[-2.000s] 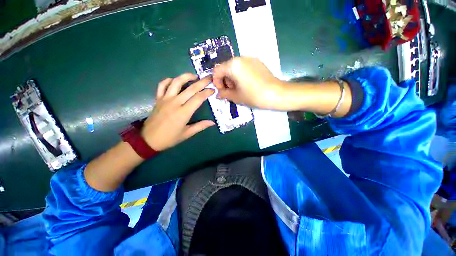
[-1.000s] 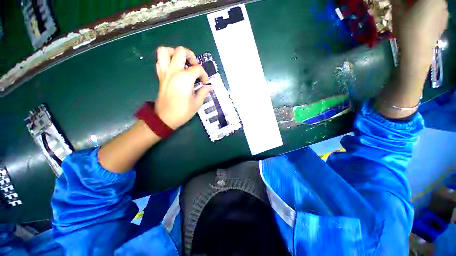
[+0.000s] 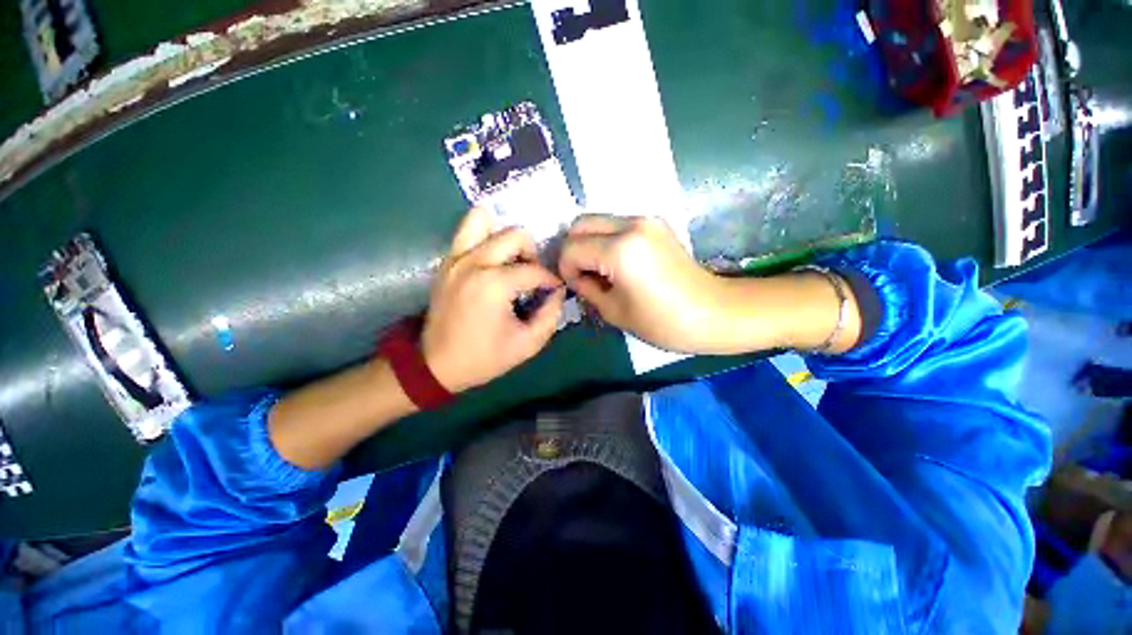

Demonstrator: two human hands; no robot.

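Note:
A phone mid-frame (image 3: 531, 202) lies on the dark green bench in front of me, its speckled board end away from me with a black sticker (image 3: 518, 154) on it. My left hand (image 3: 494, 304) and my right hand (image 3: 636, 283) meet over the lower part of the frame and hide most of it. The fingertips of both hands are pinched close together around a small dark strip at the frame's lower end; which hand grips it cannot be told. A white backing sheet (image 3: 617, 124) lies right of the frame, with one black shape at its far end.
Another mid-frame (image 3: 114, 337) lies at the left. A red bin (image 3: 958, 50) with tan scraps stands at the upper right. Sticker sheets (image 3: 1020, 174) and a narrow metallic part (image 3: 1084, 155) lie at the right edge. The worn bench edge (image 3: 186, 72) runs along the upper left.
My right hand has come back from beside the red bin to the frame. My left hand has moved down to the frame's lower end, and the board end with its black sticker is now uncovered.

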